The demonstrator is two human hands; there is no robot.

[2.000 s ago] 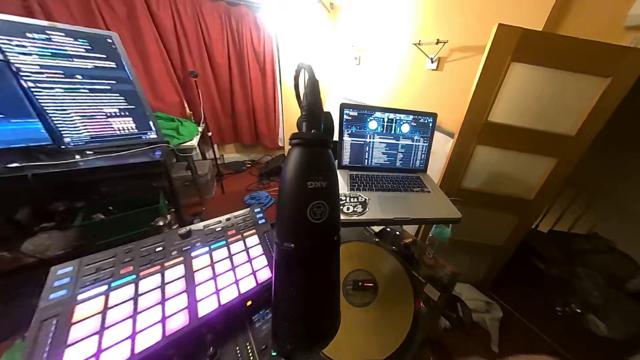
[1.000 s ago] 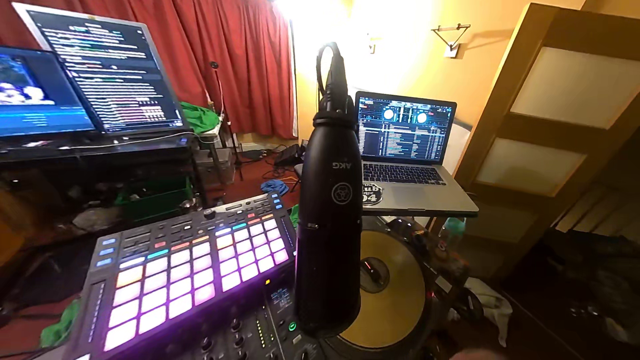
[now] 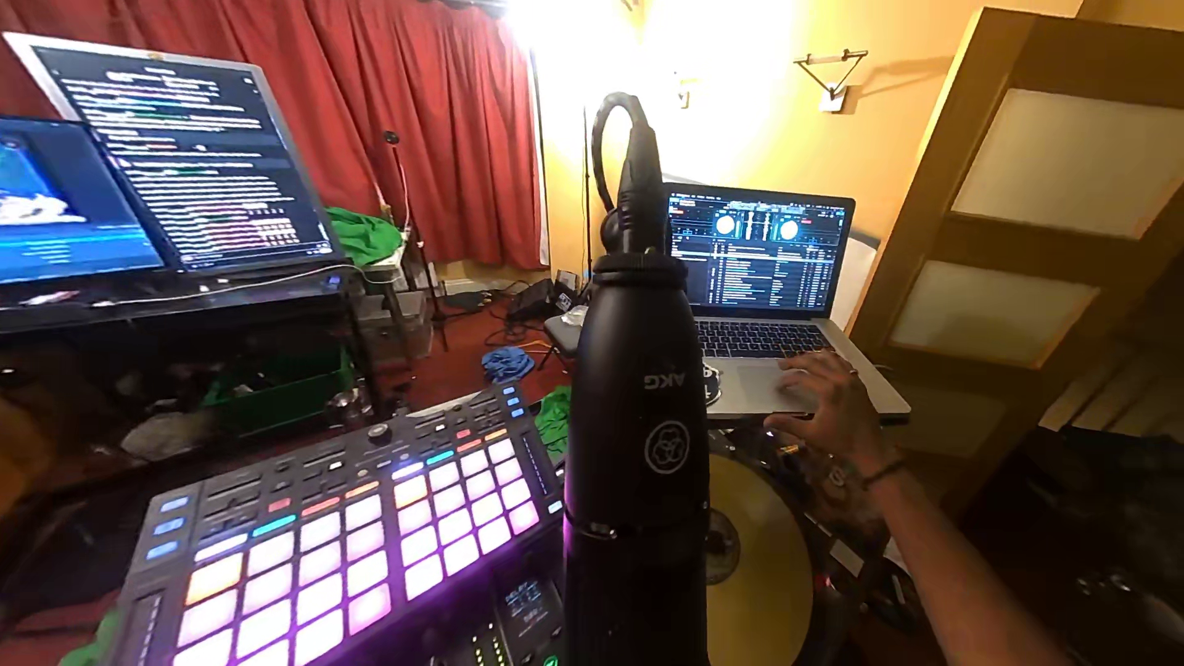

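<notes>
My right hand (image 3: 828,402) reaches in from the lower right, fingers apart, over the trackpad area of the open silver laptop (image 3: 749,387). Its fingertips are near the lower edge of the keyboard (image 3: 763,339); whether they touch is hard to tell. A dark band circles the wrist. The laptop screen shows DJ software with two round decks. Upright in the centre stands a black AKG microphone (image 3: 638,398) with a cable at its top, hiding part of the laptop and of a turntable with a gold record (image 3: 763,564). A lit pad controller (image 3: 324,462) lies at left. My left hand is out of view.
Below the pads is part of a mixer (image 3: 518,620). Two monitors (image 3: 199,157) stand on a black desk (image 3: 231,301) at back left. Blue cloth (image 3: 507,363) and cables lie on the red floor. A wooden panelled door (image 3: 980,250) leans at right.
My right hand has come in over the laptop; one second ago only a blurred bit of skin showed at the bottom edge. The view has shifted.
</notes>
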